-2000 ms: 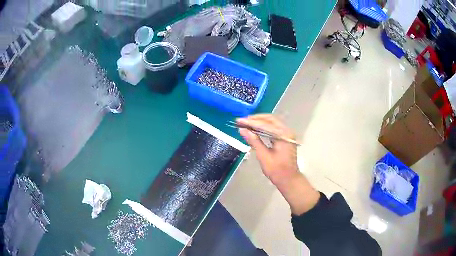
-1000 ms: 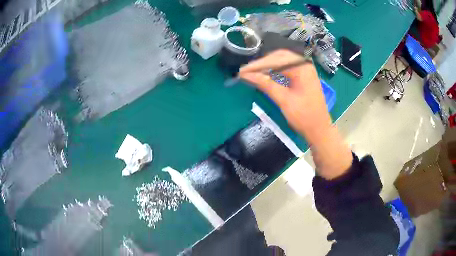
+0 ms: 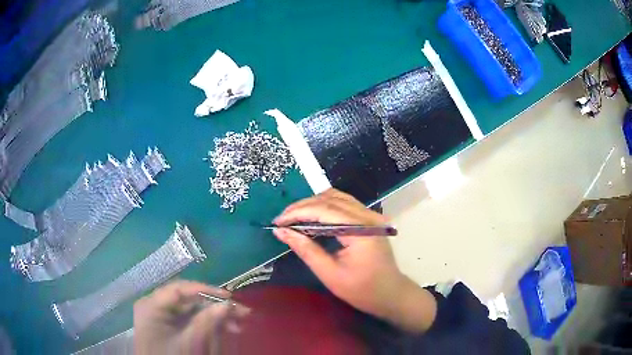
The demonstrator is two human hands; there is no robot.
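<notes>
My right hand (image 3: 346, 256) holds the tweezers (image 3: 339, 229) like a pen, tips pointing left over the green mat, below the heap of loose small metal parts (image 3: 249, 165). My left hand (image 3: 183, 315) is at the lower edge, blurred, with a short bright strip (image 3: 215, 297) between its fingers; most of that piece is hidden or too blurred to name. Fanned mesh straps (image 3: 128, 281) lie on the mat just above and left of my left hand. The black sheet (image 3: 339, 149) bears a patch of tiny pale parts (image 3: 403, 147), with white tape (image 3: 299, 151) at its end.
More mesh strap stacks (image 3: 90, 215) lie at the left. A crumpled white tissue (image 3: 223, 83) lies above the loose heap. A blue parts bin (image 3: 454, 35) stands at the upper right. Beyond the bench edge are a cardboard box (image 3: 599, 239) and a blue floor bin (image 3: 544, 305).
My right hand has come down and left with the tweezers, from over the blue parts bin to the mat's near edge. My left hand has come into view. The view has turned toward the straps.
</notes>
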